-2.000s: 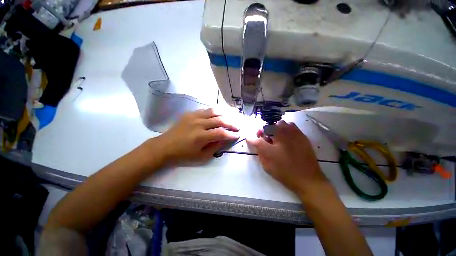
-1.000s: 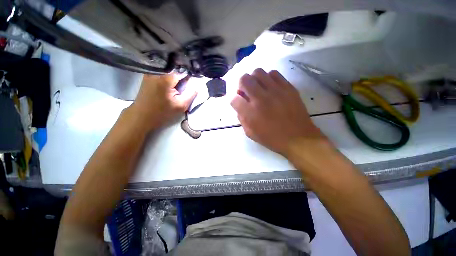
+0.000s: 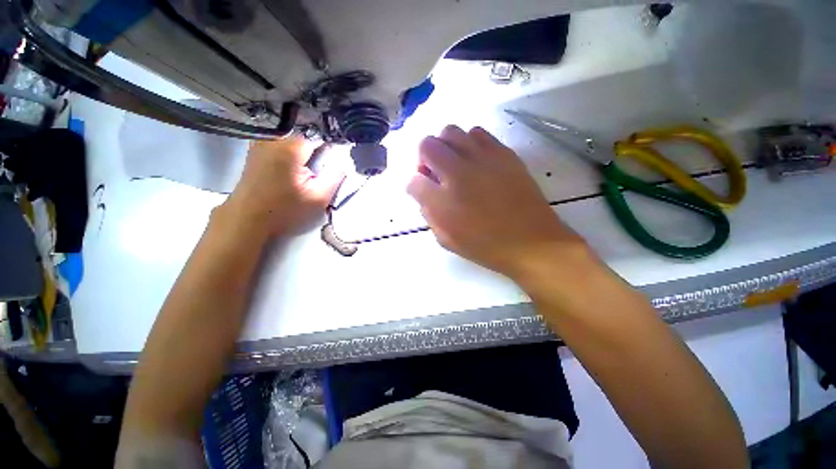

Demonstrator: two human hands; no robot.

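Note:
The white sewing machine head (image 3: 367, 37) leans large across the top of the view, with the needle area brightly lit. My left hand (image 3: 280, 183) lies left of the needle area, its fingertips partly hidden behind the machine head. My right hand (image 3: 481, 197) is right of it, fingers curled, lying on the table. Glare hides whether either hand grips fabric. A pale piece (image 3: 174, 151) lies flat to the left of my left hand, partly under the machine head in view.
Shears (image 3: 587, 147) with yellow and green loops lie right of my right hand. A dark flat object (image 3: 513, 38) lies behind. A blue basket (image 3: 234, 421) is below the table edge (image 3: 440, 334). Dark fabric (image 3: 55, 179) is at far left.
The view has tilted and shifted, so the machine head now covers the upper left. My right hand has moved away from the needle area to the right. The hands stay nearly still since one second ago.

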